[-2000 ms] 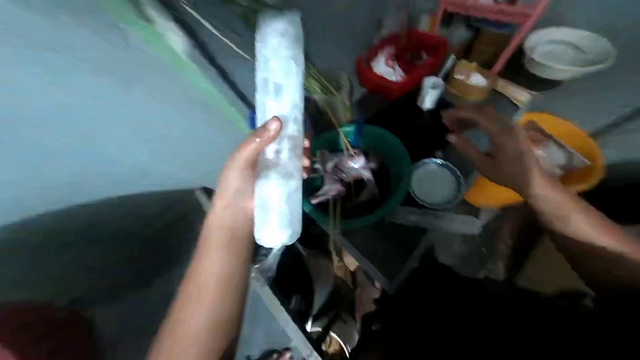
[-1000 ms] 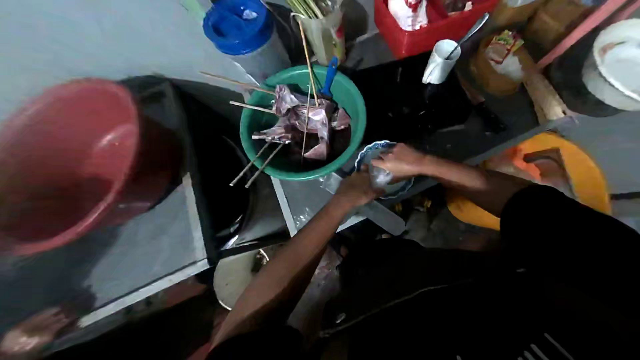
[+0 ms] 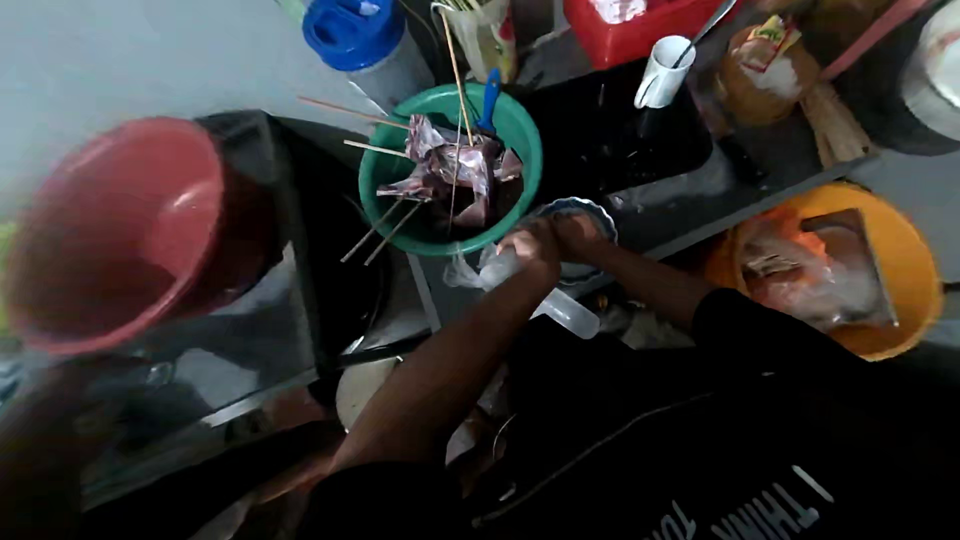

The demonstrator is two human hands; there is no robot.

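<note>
My left hand [image 3: 531, 249] is closed around a long, clear plastic tube bag of what looks like ice [image 3: 571, 313]; its loose twisted end shows left of the fingers, its rounded end below the wrist. Touching or just beside it, my right hand [image 3: 577, 231] is over a bowl with a scalloped rim [image 3: 609, 219]; its fingers are mostly hidden, and any hold is unclear. Up and to the left, a green plastic basin [image 3: 528, 142] holds raw, skinned-looking meat [image 3: 469, 166] with thin wooden sticks, and a blue-handled utensil [image 3: 490, 97] leans inside it.
A red basin [image 3: 127, 232] stands left, a blue-lidded container [image 3: 360, 45] behind the green basin. A black tray or panel [image 3: 607, 142], a white mug with a spoon [image 3: 664, 75] and a red bin [image 3: 637, 34] are beyond my hands. A yellow basin [image 3: 911, 255] with plastic bags is right.
My left hand has lowered the tube bag from in front of the wall to beside the bowl. My right hand has come left, next to it. The view has swung considerably.
</note>
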